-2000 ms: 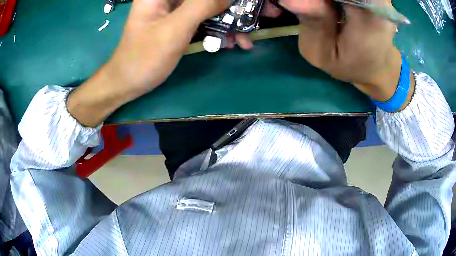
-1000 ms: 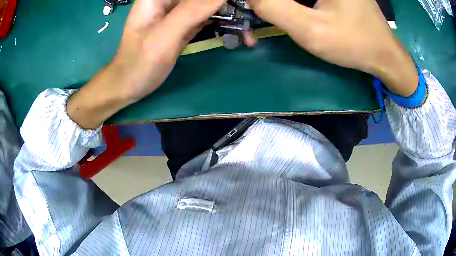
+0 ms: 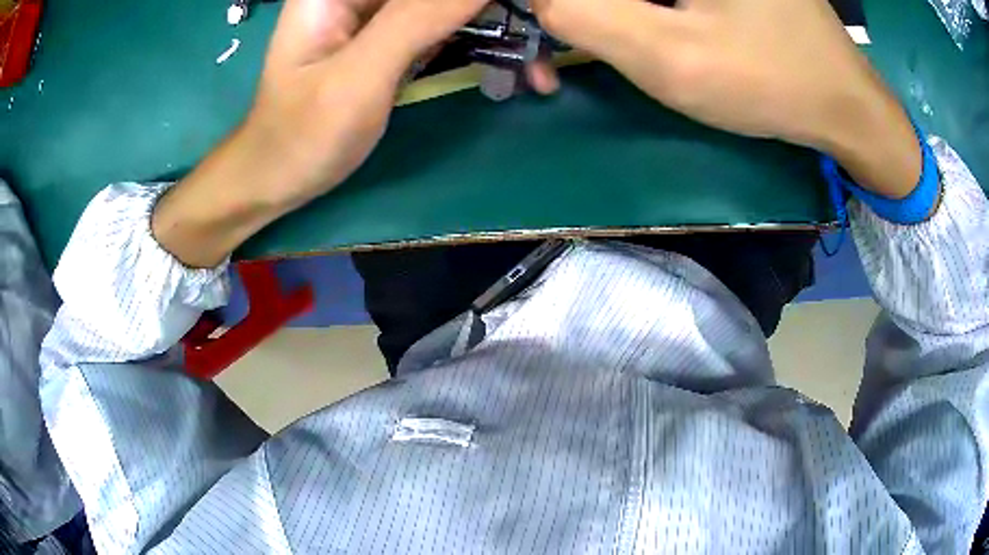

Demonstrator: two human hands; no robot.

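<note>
A black device housing [image 3: 501, 46] with silvery parts shows between my hands at the top edge, partly hidden by fingers. A small grey round part [image 3: 498, 82] hangs at its lower edge. My left hand [image 3: 336, 103] holds the housing from the left, its fingertips partly cut off by the frame. My right hand [image 3: 716, 65] is on the housing from the right, thumb and fingers against its top. No tweezers can be made out. Below the housing lies the black carrier strip with a pale yellow edge [image 3: 439, 87], mostly covered by my hands.
A green mat [image 3: 521, 173] covers the bench up to its front edge. A red bin [image 3: 16, 41] is at the far left, a clear bag [image 3: 954, 16] at the upper right. A white sliver [image 3: 227, 51] lies left. A red object [image 3: 249, 320] shows below the bench edge.
The tweezers seen in my right hand two seconds ago no longer show. My right hand has turned and closed in on the housing. The round part looks grey instead of white.
</note>
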